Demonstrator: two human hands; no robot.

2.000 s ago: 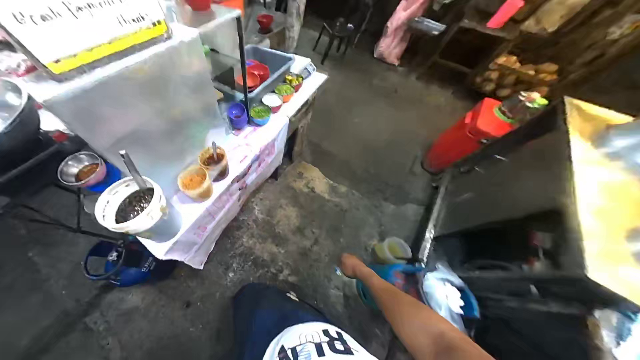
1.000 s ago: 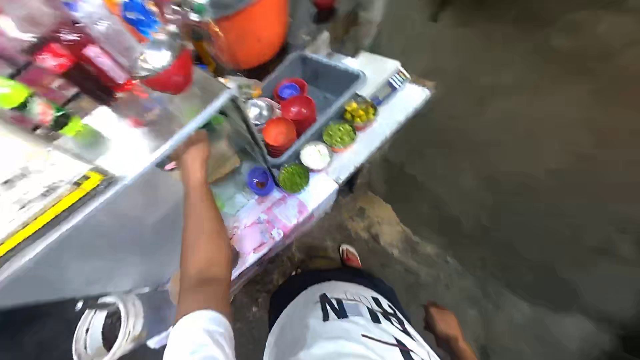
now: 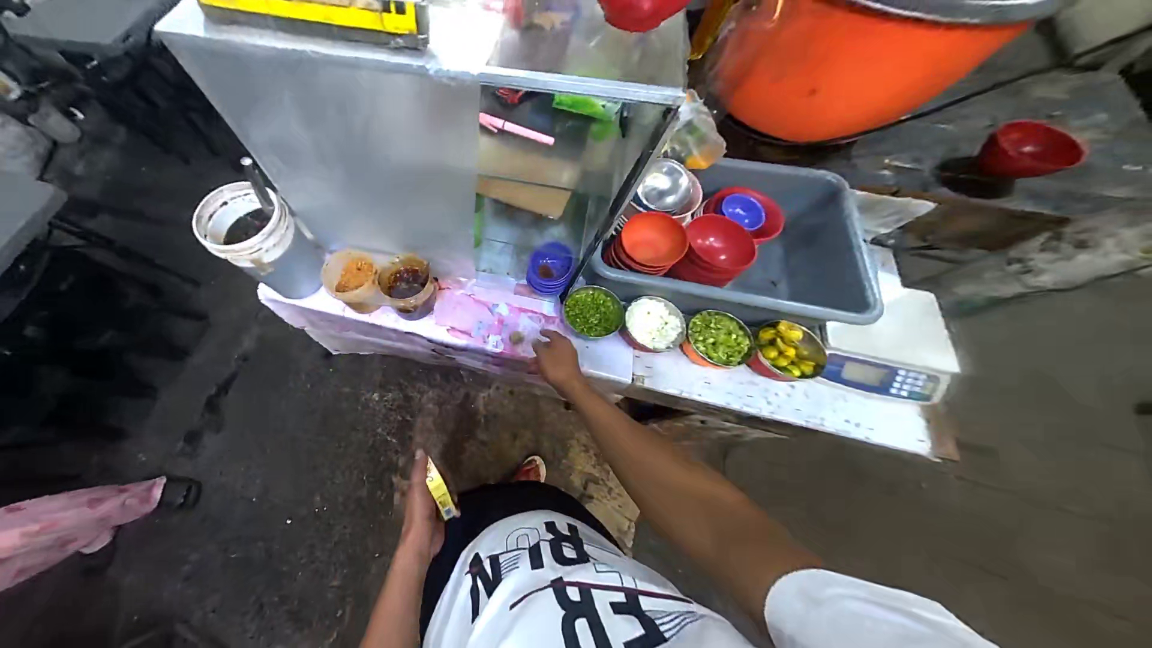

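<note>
My left hand (image 3: 427,504) hangs low in front of my body, closed around a small yellow packet (image 3: 441,490). On the right, my outstretched arm ends in my right hand (image 3: 556,358), which touches the edge of the pink plastic table cover (image 3: 490,317); whether its fingers hold anything is not clear. Just beyond that hand stands a bowl of finely chopped green herbs (image 3: 593,311). Beside it in a row are bowls of chopped white onion (image 3: 654,324), chopped greens (image 3: 719,338) and yellow-green citrus pieces (image 3: 791,350). Blue stacked bowls (image 3: 550,267) stand behind the cover.
A grey plastic tub (image 3: 801,243) holds red and orange bowls. Two sauce containers (image 3: 379,283) and a white bucket (image 3: 270,238) with a handle in it stand left. A digital scale (image 3: 886,373) sits at the right end. Behind are a metal-sided display case (image 3: 333,135) and a large orange container (image 3: 855,67).
The view has swung strongly. My left hand, inside the display case a second ago, is now low before me with a yellow packet. My right hand has moved from my side to the table.
</note>
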